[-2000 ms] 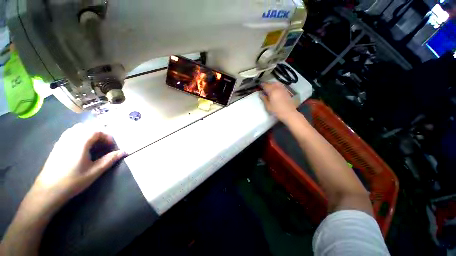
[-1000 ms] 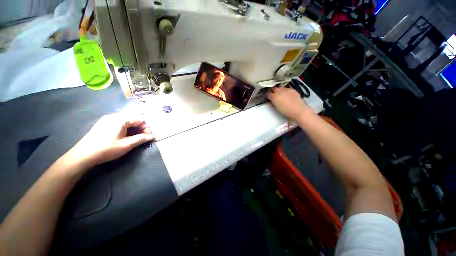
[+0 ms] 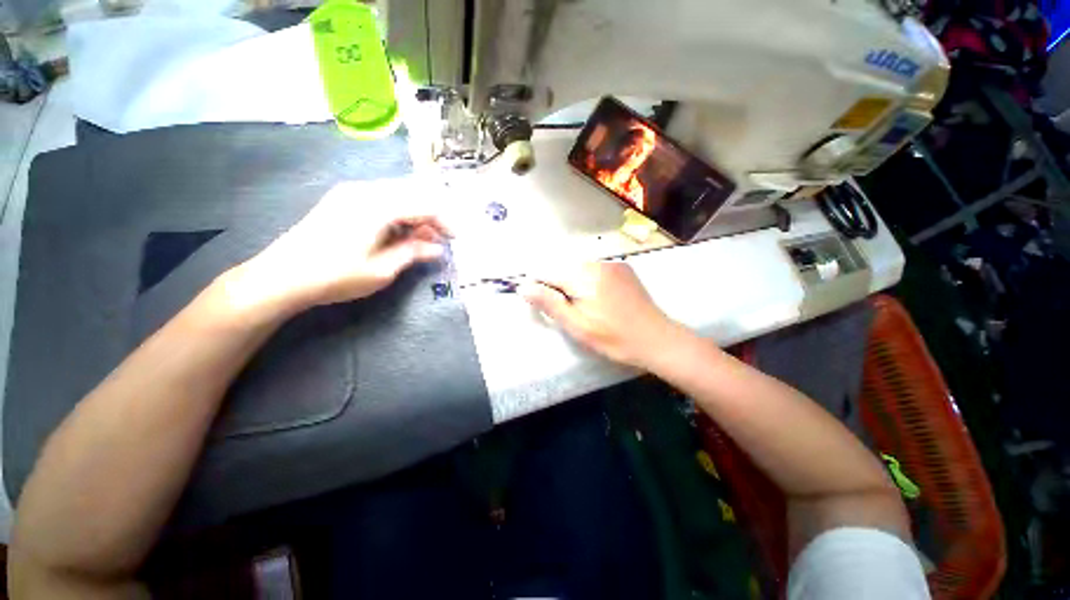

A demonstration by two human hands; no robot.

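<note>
The dark grey garment panel (image 3: 399, 375) lies flat on the white table, with a curved stitched pocket outline. My left hand (image 3: 340, 252) rests on it near its right edge, fingers curled; whether they pinch anything is unclear. A small blue-purple label (image 3: 441, 290) lies at the panel edge just below my left fingertips. My right hand (image 3: 604, 311) holds a thin dark tool (image 3: 499, 285) whose tip points left toward the label. The presser foot and needle area (image 3: 458, 147) of the sewing machine is lit, above my left fingers.
The machine head (image 3: 704, 59) spans the top. A smartphone (image 3: 651, 170) leans under its arm, above a yellow sticky note (image 3: 640, 226). A lime-green paddle (image 3: 354, 70) stands left of the needle. Black scissors handles (image 3: 847, 209) lie at the right; an orange-red basket (image 3: 927, 410) is below.
My right hand has come from the table's right end to the panel edge with a thin tool. The view has shifted left, showing more of the panel. My left hand stays on the panel.
</note>
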